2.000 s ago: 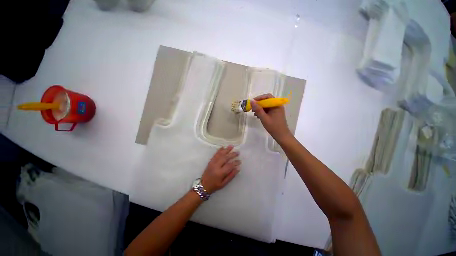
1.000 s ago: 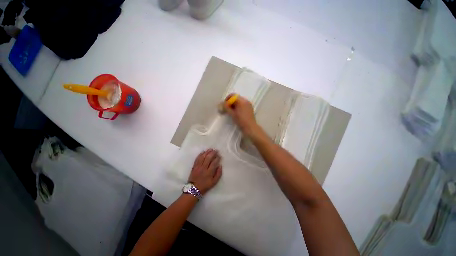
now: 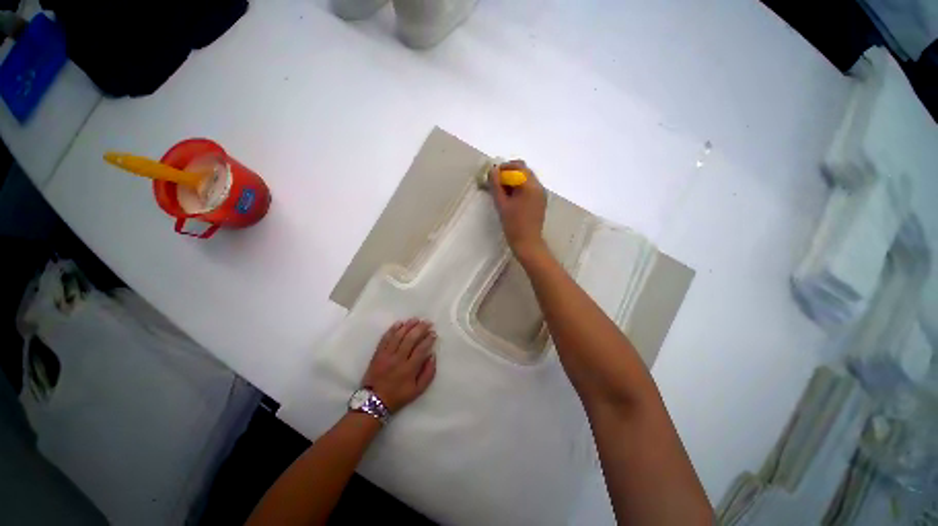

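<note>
A stack of white vest-shaped panels (image 3: 432, 360) lies on a grey-beige backing board (image 3: 396, 221), its stepped pale edges showing along the straps and U cutout. My right hand (image 3: 521, 211) holds a glue brush by its yellow handle (image 3: 512, 178); the bristles are at the top end of the left strap. My right forearm crosses the cutout and hides part of it. My left hand (image 3: 401, 365), with a watch at the wrist, lies flat on the panels and holds nothing.
A red mug (image 3: 252, 200) with whitish glue and a second yellow-handled tool (image 3: 149, 167) stands left. Black fabric (image 3: 139, 41) and a blue tray (image 3: 33, 67) lie upper left, pale grey blocks (image 3: 424, 21) at the far side. White panels (image 3: 123, 380) lie low left, more stacks (image 3: 813, 431) right.
My right hand first moved from the cutout to the left strap's outer edge, then up to the strap's top end with the brush. My left hand stays flat on the panels. The camera view has shifted.
</note>
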